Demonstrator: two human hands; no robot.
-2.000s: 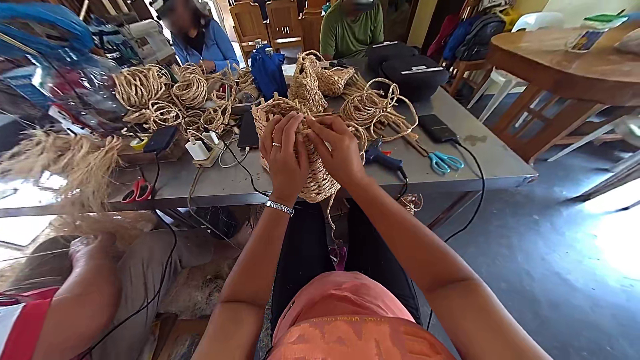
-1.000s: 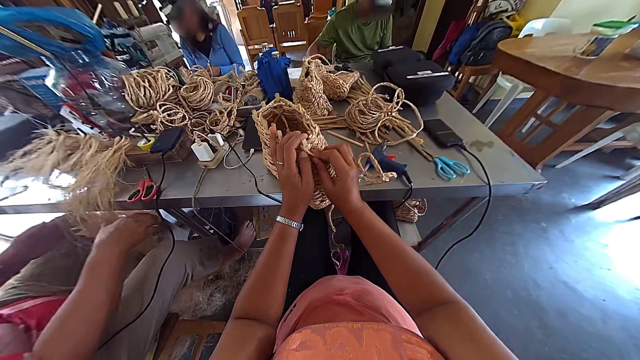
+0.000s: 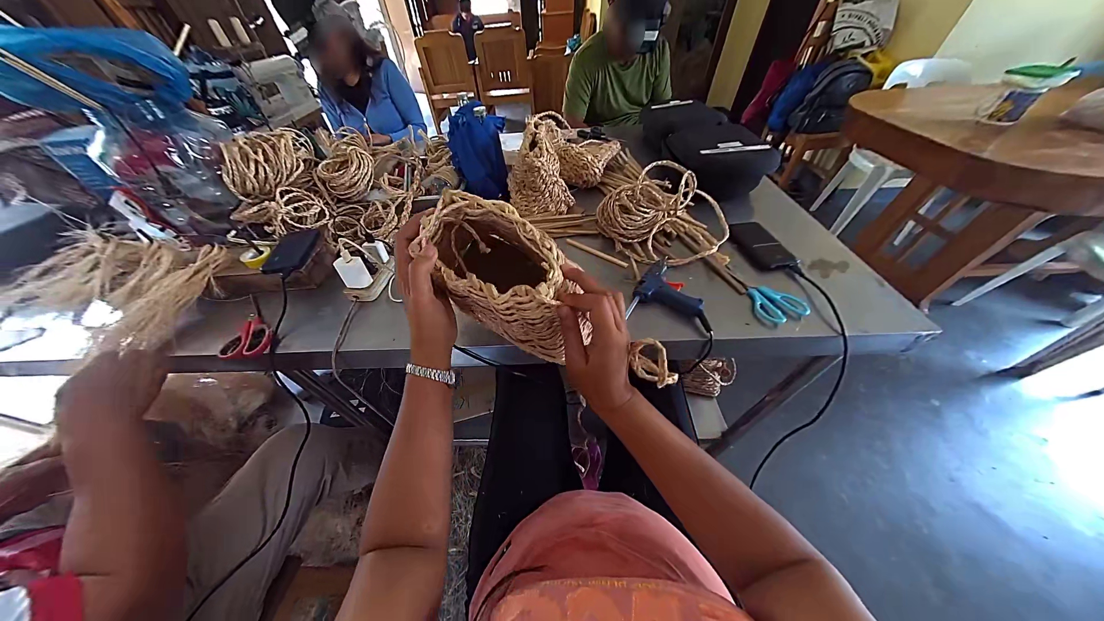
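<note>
A woven basket of braided natural fibre [image 3: 509, 302] is held at the near edge of the metal table, its oval mouth tilted up toward me. My left hand [image 3: 424, 297] grips its left rim, fingers behind the wall. My right hand [image 3: 595, 336] pinches the right side of the rim. A loose fibre strand shows inside the mouth. Right of the basket lies a blue glue gun [image 3: 668, 297], with a small loop of braid [image 3: 653, 362] hanging near the table's edge. Coiled braided rope [image 3: 642, 216] and another woven piece [image 3: 541, 172] lie behind the basket.
Teal-handled scissors [image 3: 776, 304] and a black device with a cable [image 3: 763, 247] lie on the metal table [image 3: 880, 323] at right. Red-handled scissors [image 3: 247, 336], a white plug [image 3: 354, 270] and rope coils [image 3: 266, 164] are at left. A co-worker's arm [image 3: 121, 448] is close on my left; two people sit opposite.
My hands were close together on the basket's rim; now they are apart on its two sides, and its opening is turned more into view. The co-worker's arm at left has moved.
</note>
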